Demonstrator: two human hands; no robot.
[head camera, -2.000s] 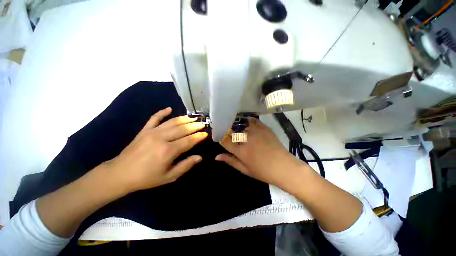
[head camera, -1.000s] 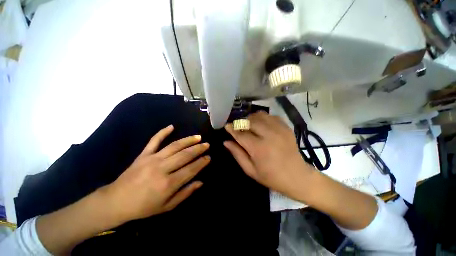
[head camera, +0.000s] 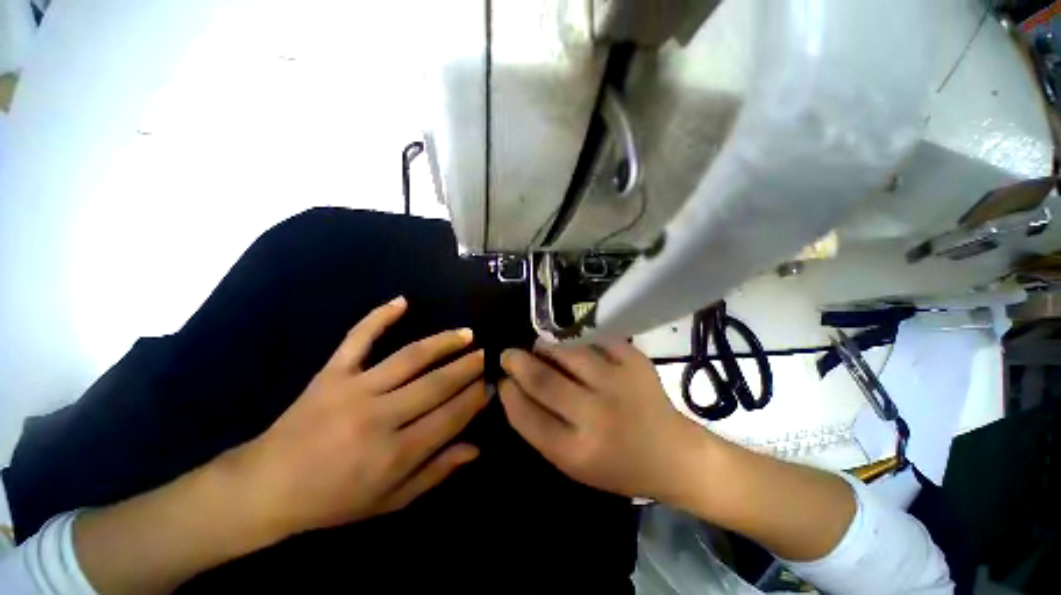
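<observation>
A large black fabric panel (head camera: 268, 302) lies flat under the white sewing machine head (head camera: 524, 128) and hangs over the table's front edge. My left hand (head camera: 384, 418) rests flat on the panel, left of the needle area, fingers a little apart, holding nothing. My right hand (head camera: 582, 413) lies on the panel just in front of the metal presser foot area (head camera: 545, 296), with its fingers bent down at the cloth. The machine partly hides its fingertips, and I cannot tell whether they pinch the cloth.
Black shears (head camera: 727, 366) lie right of my right hand. A slim metal tool (head camera: 863, 374) lies further right, near black fabric strips (head camera: 867, 320) and white paper (head camera: 948, 360). A metal lever (head camera: 410, 174) stands left of the machine head. Clear plastic hangs below the table edge.
The view has shifted, showing the head's left end more. My left hand has stayed on the cloth. My right hand has drawn back slightly toward me, its fingers more bent.
</observation>
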